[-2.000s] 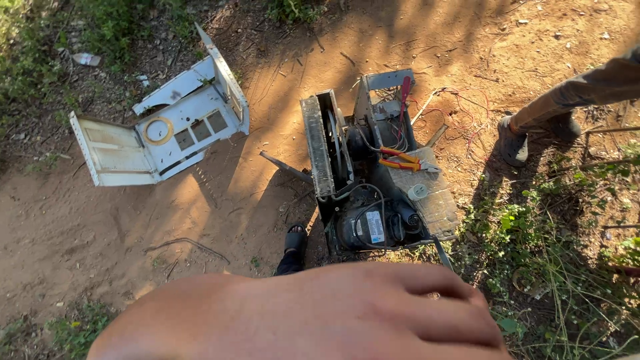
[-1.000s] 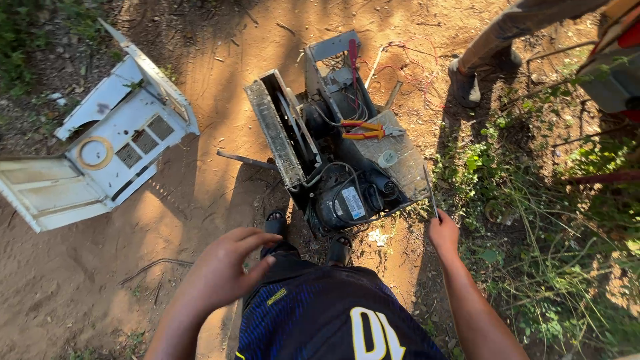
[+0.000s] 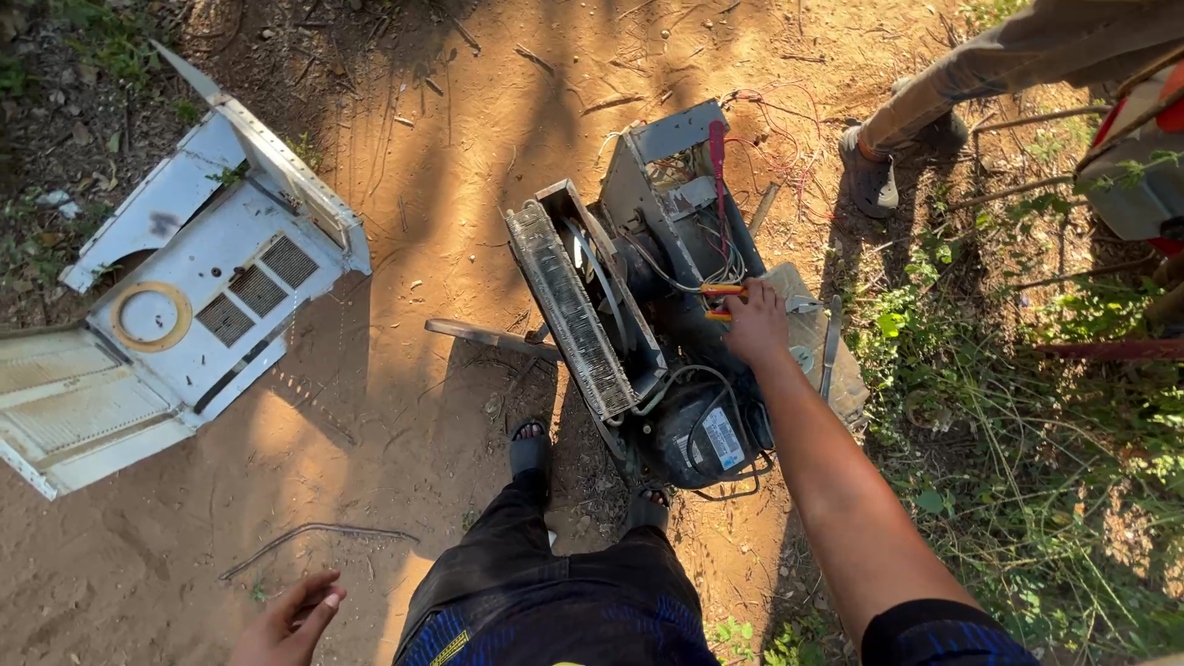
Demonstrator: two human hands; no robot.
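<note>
My right hand (image 3: 758, 324) rests over orange-handled pliers (image 3: 803, 303) at the right part of an opened appliance; its fingers close on the handles, whose ends poke out to the left, the jaws to the right. Beside them a metal tool (image 3: 831, 348) lies on the flat panel (image 3: 844, 388). The appliance has a finned metal coil (image 3: 578, 314), a black compressor (image 3: 696, 439) with a label, and a metal box frame (image 3: 668, 157) with loose wires. A red-handled screwdriver (image 3: 718, 157) leans on that frame. My left hand (image 3: 294, 622) hovers empty over the ground at the lower left, fingers apart.
A white sheet-metal housing (image 3: 199, 305) with vents and a ring lies on the dirt at the left. Another person's foot in a clog (image 3: 869, 174) stands at the upper right. A bent stick (image 3: 319, 529) lies near my left hand. Green plants (image 3: 999, 444) grow at the right.
My right hand has moved up from the appliance's lower right corner onto the pliers. The metal tool near it a second ago now lies on the panel. My left hand has moved down and left.
</note>
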